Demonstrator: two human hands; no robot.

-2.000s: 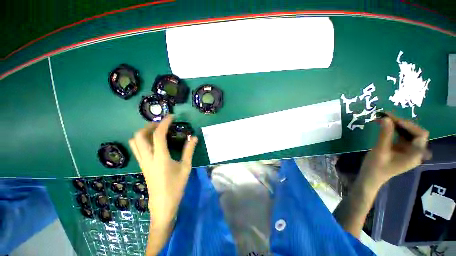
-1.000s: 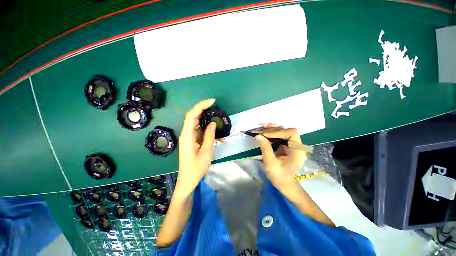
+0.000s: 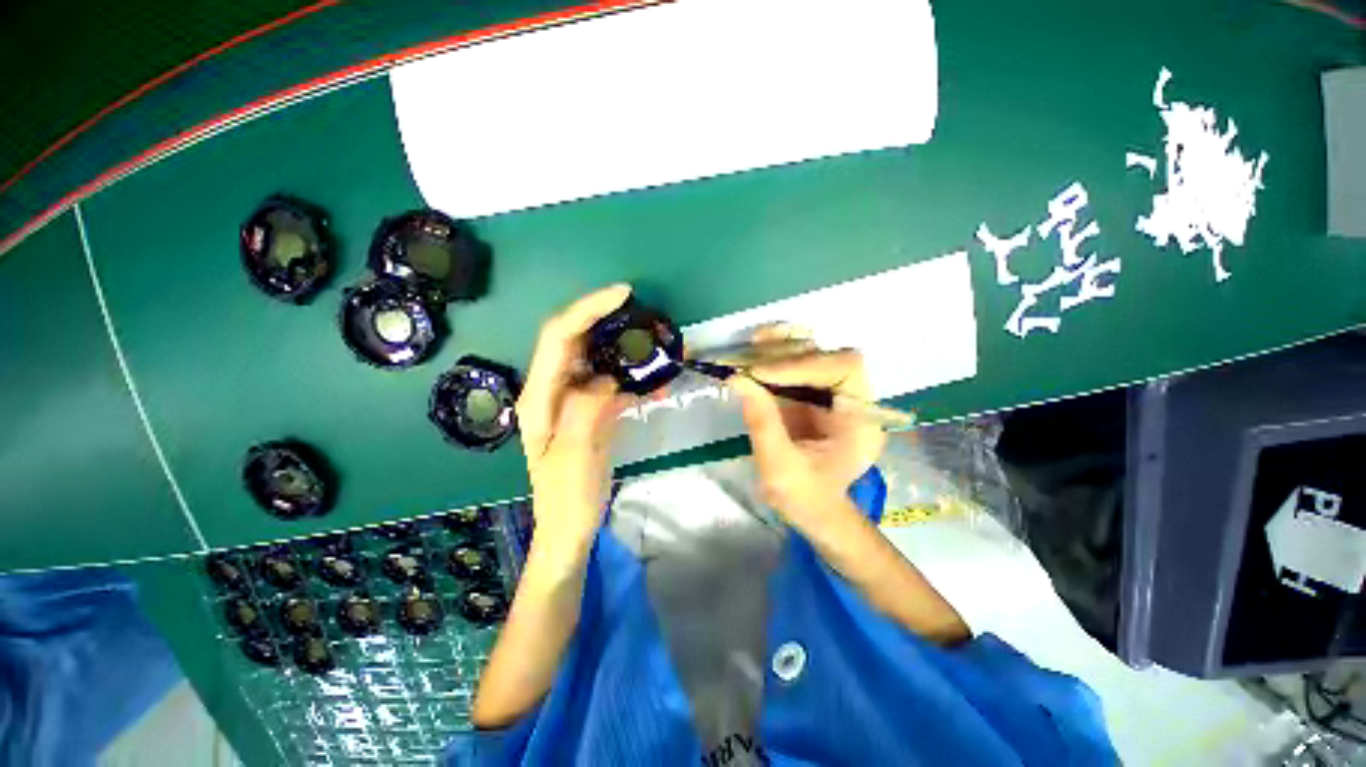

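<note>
My left hand (image 3: pixel 569 397) holds a black round lens unit (image 3: pixel 635 348) between thumb and fingers, above the left end of the near white sheet (image 3: pixel 899 327). My right hand (image 3: pixel 809 427) holds a thin dark hand tool (image 3: pixel 794 394) with a pale end like a pen. Its tip touches or nearly touches the right side of the lens unit, where a small white piece (image 3: pixel 650 364) shows. Several more lens units (image 3: pixel 393 322) lie on the green mat to the left. Small white pieces (image 3: pixel 1034 307) lie scattered right of the near sheet.
The far white sheet (image 3: pixel 667 105) lies near the red line. A loose heap of white pieces (image 3: pixel 1203 183) is at the right. A part-filled blister tray (image 3: pixel 375 674) is below the bench edge at left. A grey bin (image 3: pixel 1184 525) stands below the bench at right.
My left hand picked up a lens unit and brought it right to the near sheet. My right hand came left from the scattered pieces; the tool tip has since reached the unit.
</note>
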